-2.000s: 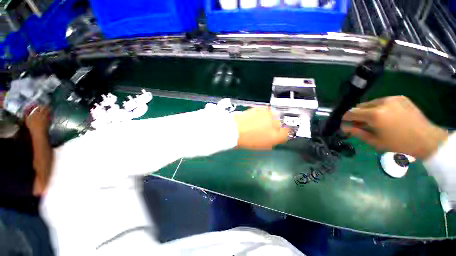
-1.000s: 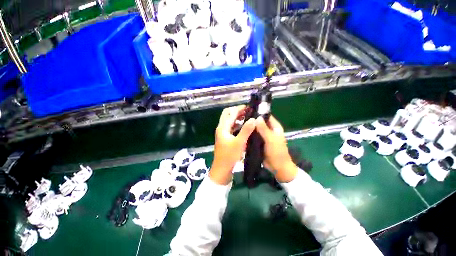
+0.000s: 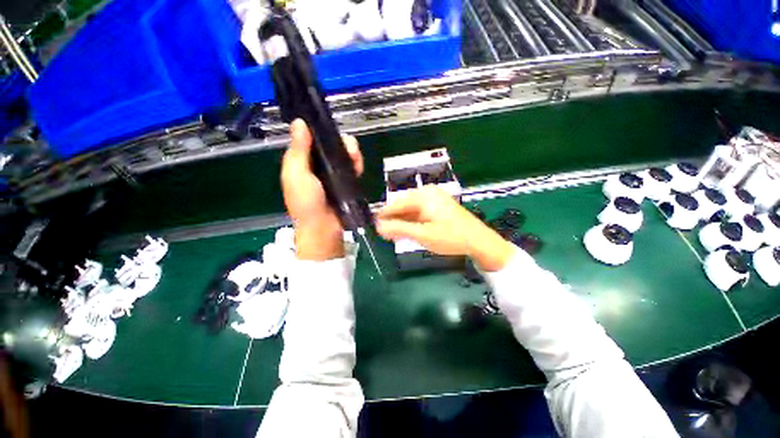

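Observation:
A black electric screwdriver [image 3: 318,128] is tilted in the middle of the view, its thin bit pointing down and right over the bench. My left hand [image 3: 313,195] is wrapped around its body. My right hand [image 3: 432,224] is at its lower end, fingertips close together near the tip; whether they touch it or hold a small part cannot be told. The light grey screw feeder [image 3: 423,159] stands behind my right hand, partly hidden by it. Black lens rings [image 3: 511,231] lie in a loose pile right of the feeder.
Finished white housings [image 3: 609,244] stand at right. White housings [image 3: 261,310] and dark parts [image 3: 218,299] lie at left, partly behind my left forearm. White pronged brackets [image 3: 94,312] are farther left. A blue bin [image 3: 385,64] holding white parts stands behind the metal rail [image 3: 513,83].
The screwdriver has moved left and up and is now tilted. My left hand has moved left with it. My right hand has shifted down its body to the tip, uncovering the feeder.

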